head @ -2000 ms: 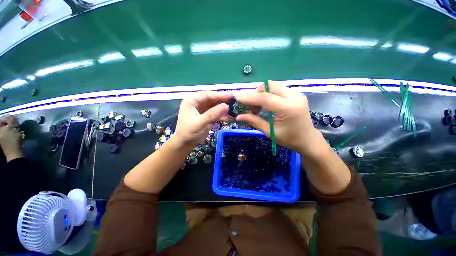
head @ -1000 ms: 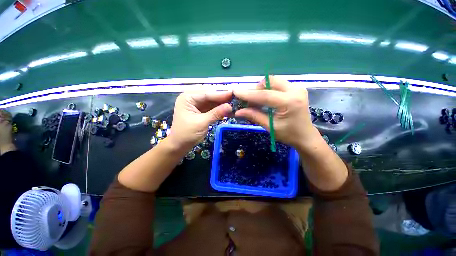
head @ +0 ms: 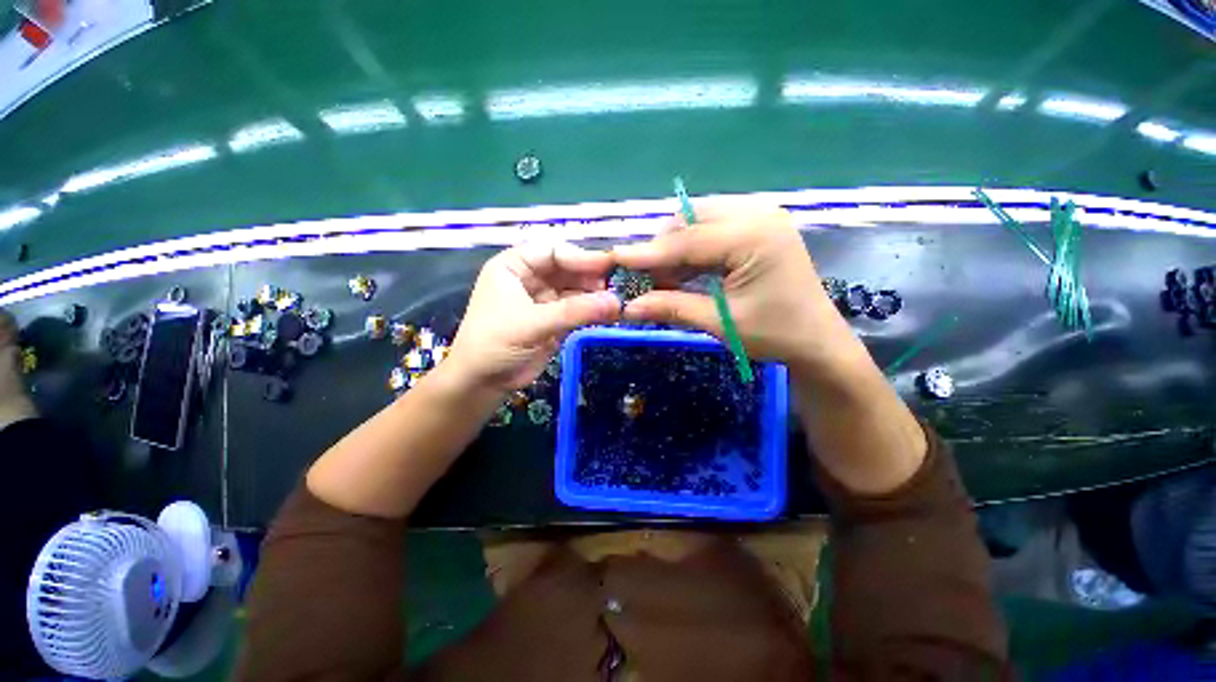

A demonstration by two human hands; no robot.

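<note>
My left hand (head: 540,309) and my right hand (head: 727,280) meet above the blue parts tray's back edge. Between their fingertips they hold one small round unit (head: 630,283), a dark ring with a silvery green face. My right hand also holds a green strip (head: 730,333), which slants down across the palm; its upper end shows above the fingers. The blue parts tray (head: 566,424) holds many small black parts (head: 687,433), with a gold-and-silver component (head: 634,402) lying on them.
Round modules (head: 420,357) lie left of the tray, with more beside a phone (head: 170,374). Black housings (head: 880,303) and green strips (head: 1066,267) lie right. One unit (head: 528,168) is on the green belt (head: 600,147). A white fan (head: 100,593) stands lower left; a person's arm (head: 11,380) shows far left.
The unit on the belt has moved left. The green strip in my right hand has tilted from nearly upright to slanting. The unit between my fingers now shows its face more.
</note>
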